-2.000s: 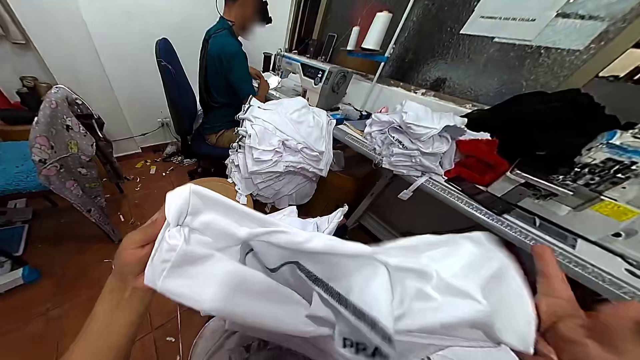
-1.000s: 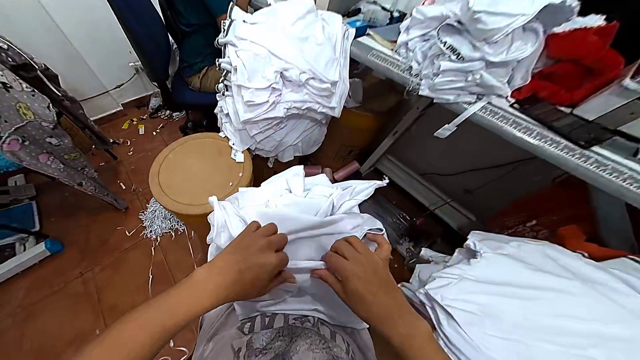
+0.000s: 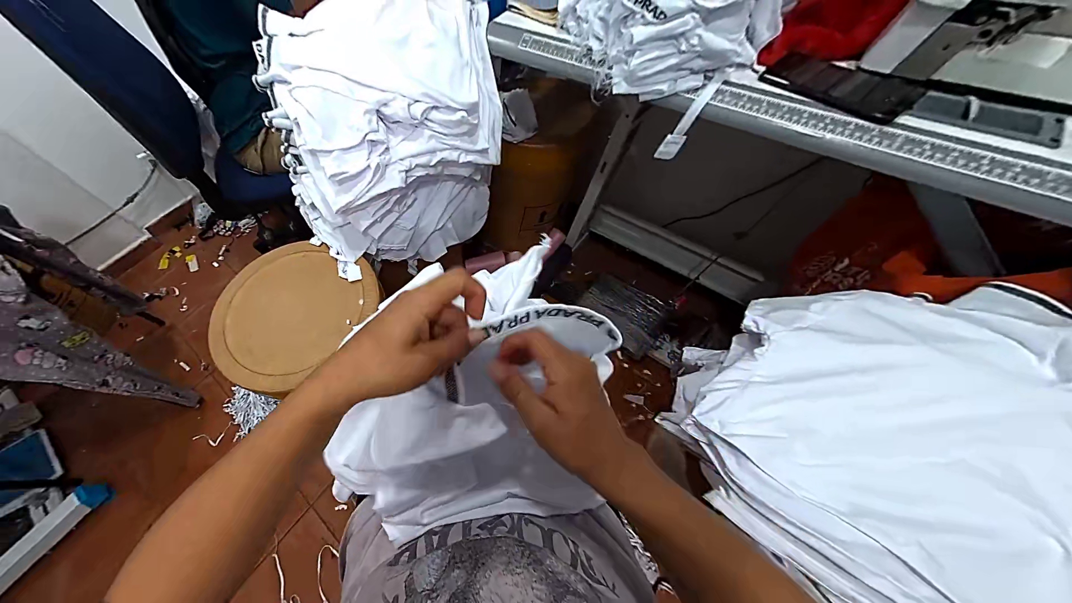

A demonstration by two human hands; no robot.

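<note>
A white knit garment point(image 3: 469, 444) lies bunched over my lap, its neckband with dark lettering point(image 3: 544, 318) raised between my hands. My left hand point(image 3: 423, 335) pinches the band's left part between thumb and fingers. My right hand point(image 3: 557, 398) is just in front of the band, thumb and forefinger curled toward each other; whether cloth is between them cannot be told. Beyond my hands stands a tall pile of white garments point(image 3: 385, 126). To the right lies another stack of white garments point(image 3: 904, 419).
A round tan stool top point(image 3: 293, 318) is at the left. A metal-edged worktable point(image 3: 804, 117) crosses the upper right, bearing white garments point(image 3: 662, 42), red cloth point(image 3: 825, 29) and machine parts. A person in dark green point(image 3: 234, 92) sits behind the pile. Thread scraps litter the tiled floor.
The garment was held spread wide between both hands, then gathered down on my lap; now its neckband is raised between them. The view has tilted down.
</note>
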